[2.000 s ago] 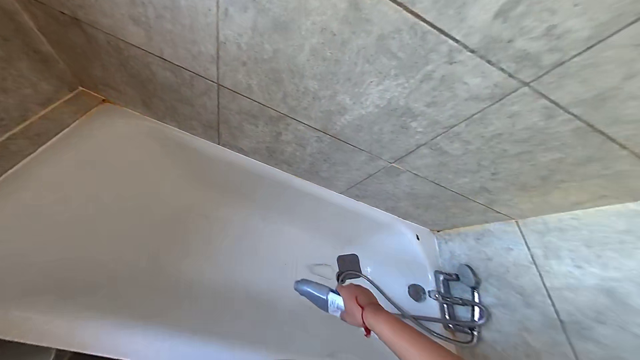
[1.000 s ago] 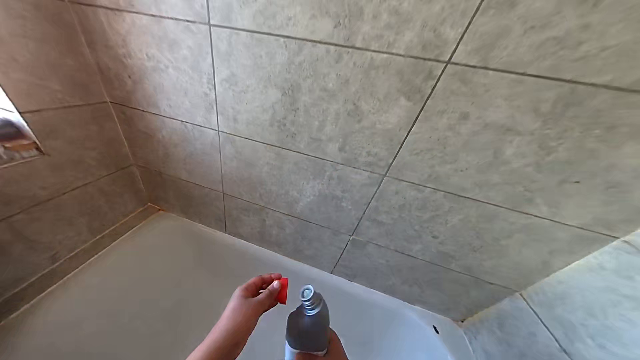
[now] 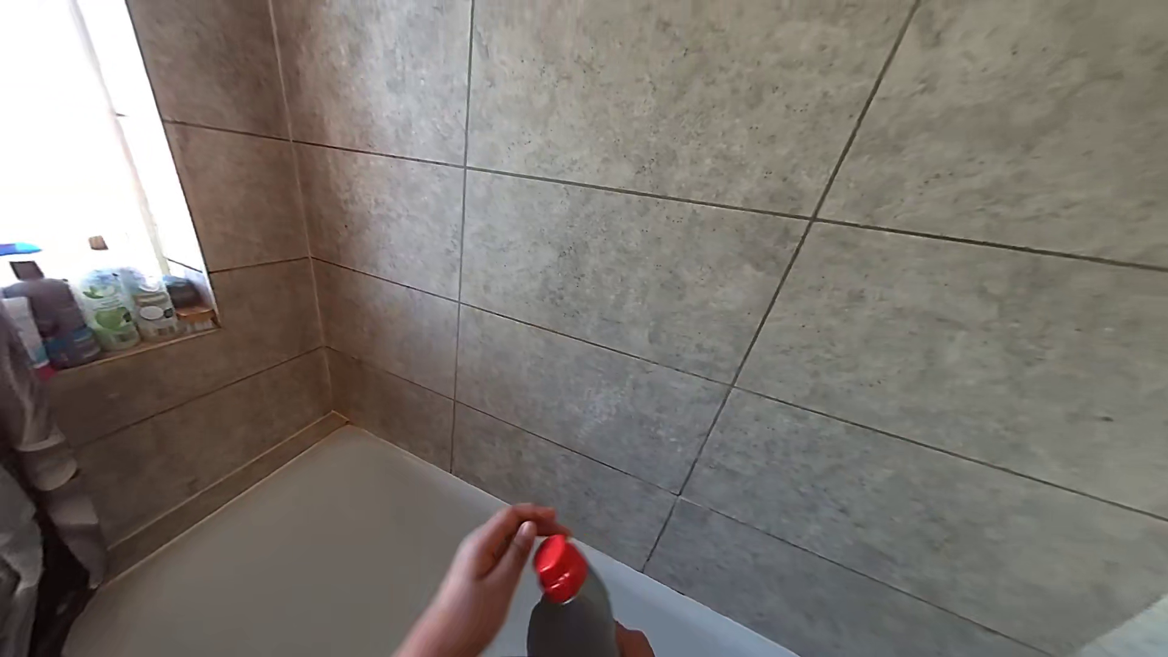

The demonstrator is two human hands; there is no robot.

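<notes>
A grey plastic bottle (image 3: pixel 573 622) with a red cap (image 3: pixel 560 568) on its neck stands out at the lower middle of the view. My right hand (image 3: pixel 632 641) is wrapped around the bottle's body from the right, mostly hidden behind it and cut off by the lower edge. Just left of the cap is my left hand (image 3: pixel 493 570), its fingers bent and their tips close to the cap's upper left side. Whether the fingertips touch the cap is unclear. Below both hands lies the white bathtub (image 3: pixel 347 538).
Grey tiled walls (image 3: pixel 602 265) rise behind and left of the tub. Several toiletry bottles (image 3: pixel 109 310) stand on the window ledge at the left. A grey curtain or cloth (image 3: pixel 36 465) hangs at the left edge.
The red cap, held off the open bottle by my left hand one second ago, now sits on its neck. The view has swung up and left.
</notes>
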